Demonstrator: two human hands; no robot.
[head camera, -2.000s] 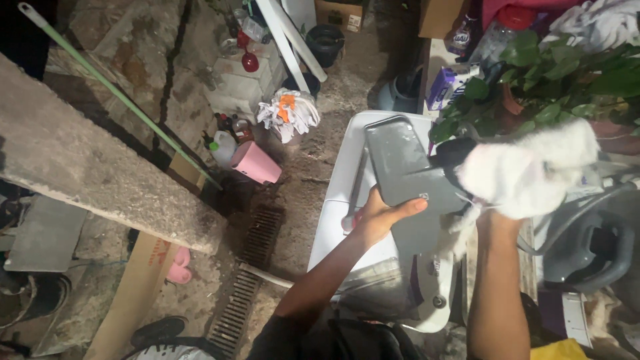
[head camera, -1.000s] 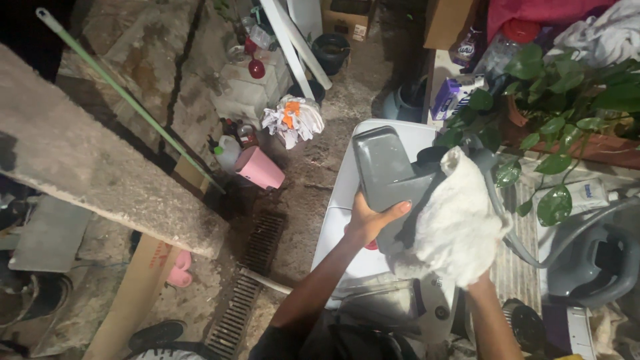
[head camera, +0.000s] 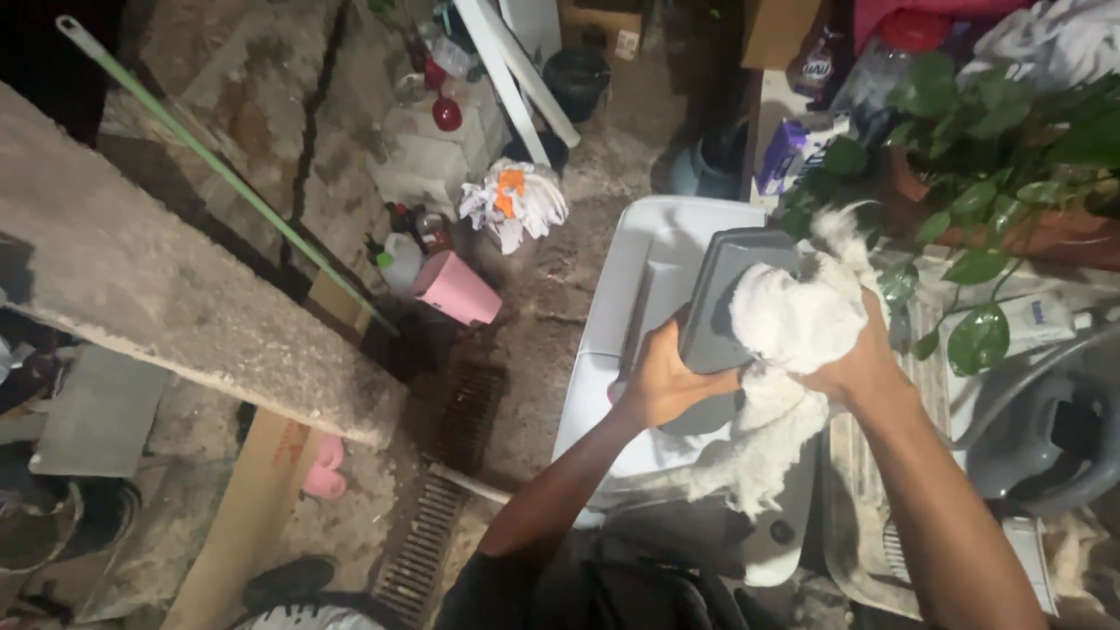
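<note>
A grey plastic part (head camera: 709, 297), box-shaped with rounded edges, is gripped at its lower left side by my left hand (head camera: 669, 376). My right hand (head camera: 853, 359) clutches a fluffy white cloth (head camera: 792, 319) and presses it against the part's right side. The cloth's loose end hangs below both hands. Beneath the part stands a white and grey appliance (head camera: 630, 254), probably a washing machine. The cloth hides much of the grey part and some of my right fingers.
Right of me are a potted leafy plant (head camera: 980, 262), a dark grey plastic piece (head camera: 1041, 437) and a purple carton (head camera: 787, 153). On the floor to the left lie a pink bucket (head camera: 459, 289), a string mop head (head camera: 516, 206) and a metal drain grate (head camera: 424, 525). A green pole (head camera: 210, 166) leans there.
The cloth in my right hand has moved over the grey part and now bunches on its side. The part itself has turned and been tilted in my left hand.
</note>
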